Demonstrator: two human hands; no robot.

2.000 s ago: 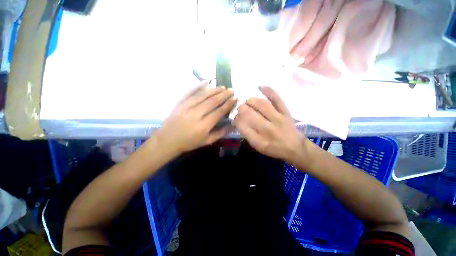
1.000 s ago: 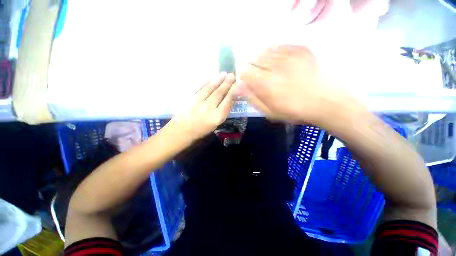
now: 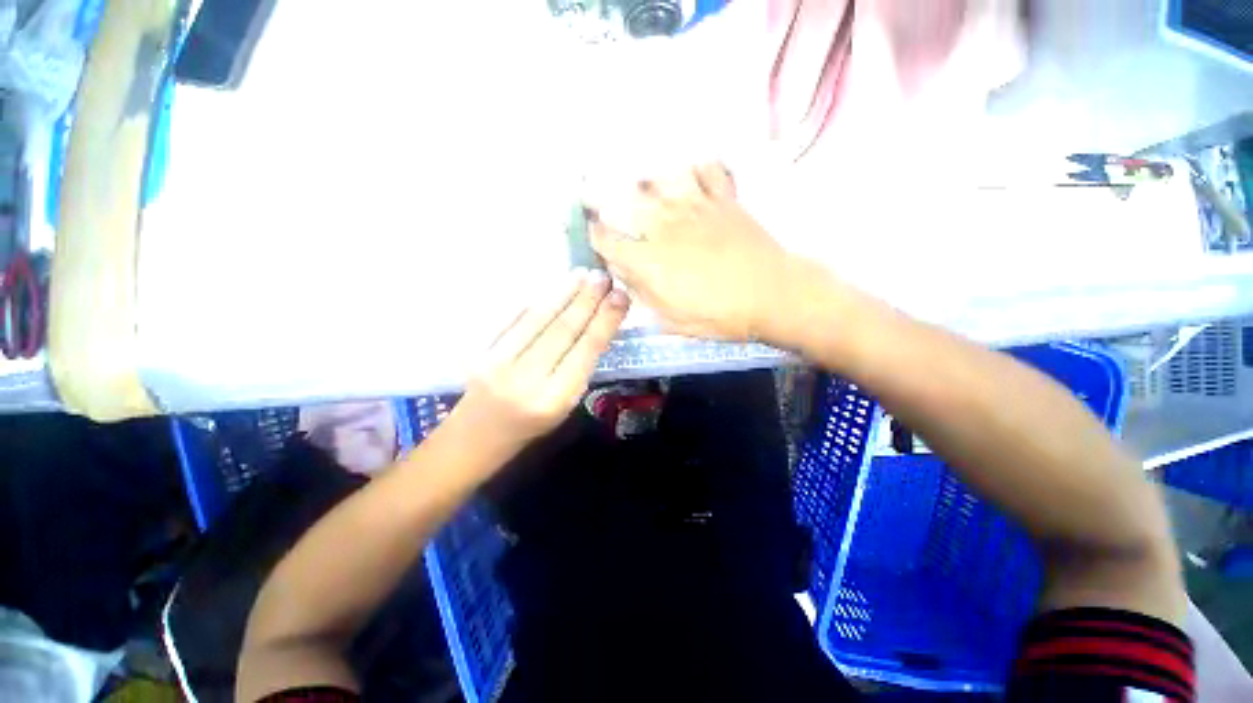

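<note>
The olive green band (image 3: 580, 242) shows as a short strip on the white table, between the fingertips of both hands. My left hand (image 3: 547, 360) lies at the table's front edge with its fingertips on the band's near end. My right hand (image 3: 694, 254) is bent over the band's right side, fingertips touching or holding it. Pale pink cloth (image 3: 811, 69) lies at the upper right; its near part is lost in glare. Glare hides the needle area and most of the band.
Thread snips (image 3: 1120, 169) lie at the table's right. A black flat object (image 3: 224, 41) is at the upper left, near brown tape (image 3: 96, 261). Red handles (image 3: 21, 305) show at far left. Blue baskets (image 3: 948, 549) stand below the table.
My right hand has moved left and now sits over the band beside my left hand. The view has shifted, so the table edge sits lower than one second ago.
</note>
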